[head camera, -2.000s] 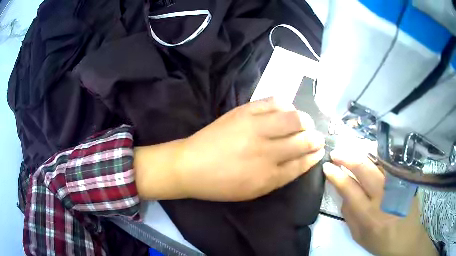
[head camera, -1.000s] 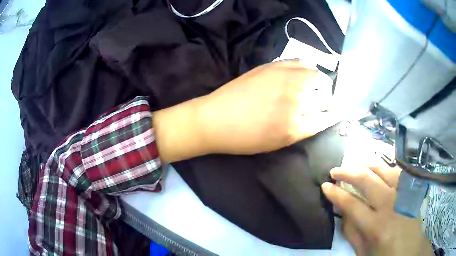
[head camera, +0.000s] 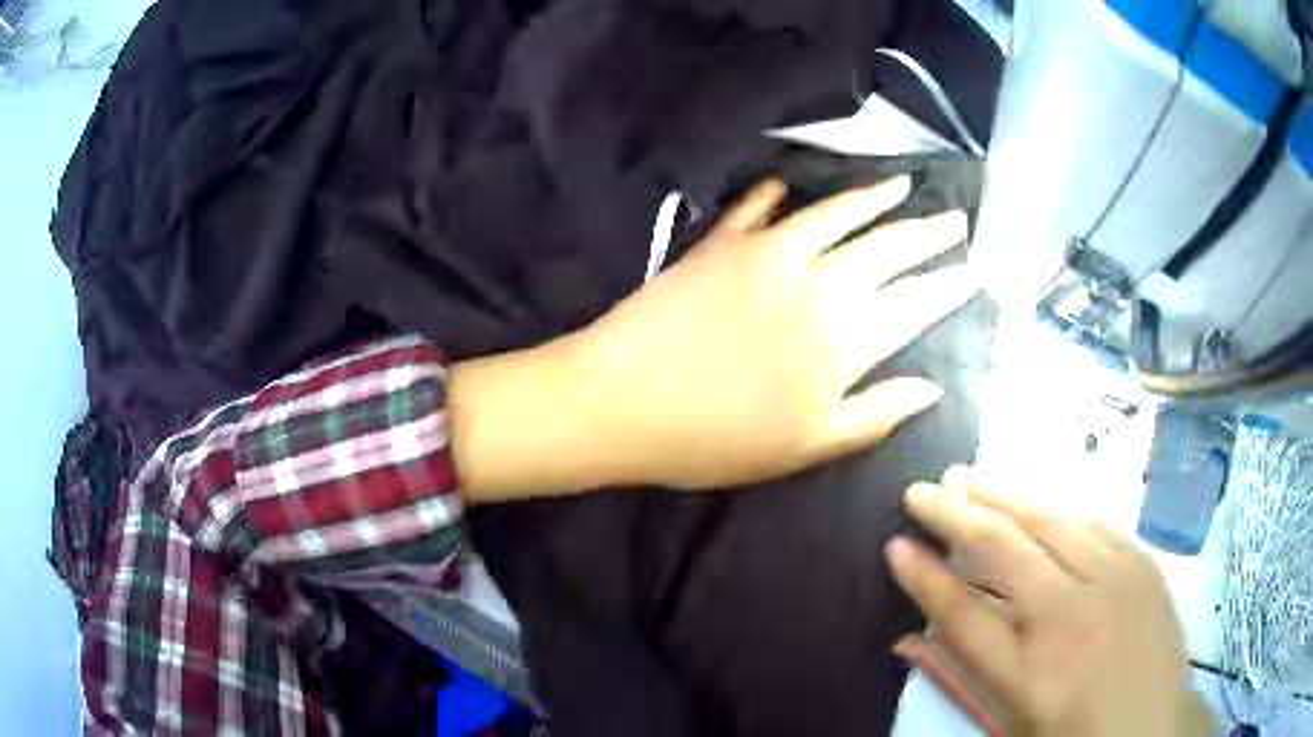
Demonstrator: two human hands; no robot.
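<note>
Dark garment cloth (head camera: pixel 360 187) covers the left and centre. My left hand (head camera: pixel 763 331) lies flat on it with fingers spread, palm down, fingertips near the bright needle area. My right hand (head camera: pixel 1051 605) is at the lower right, its fingertips at the cloth's right edge; whether it pinches the cloth is unclear. A white label (head camera: pixel 878 130) sticks out above my left hand, partly hidden by cloth. A narrow white loop (head camera: pixel 933 89) curves beside it. Another white loop piece (head camera: pixel 664 233) shows near my left wrist. The presser foot and needle (head camera: pixel 1087 295) are blurred by glare.
The white sewing machine head (head camera: pixel 1109 144) with a blue stripe fills the upper right. A translucent blue-grey block (head camera: pixel 1185 480) is right of the needle area. White loop tapes (head camera: pixel 1274 562) lie at the right edge. A ruler strip (head camera: pixel 468 634) and blue bin (head camera: pixel 472 703) show at the lower left.
My left hand has opened from a curled shape and spread flat on the cloth. The label is now more covered by cloth. My right hand has moved slightly down and left, away from the presser foot.
</note>
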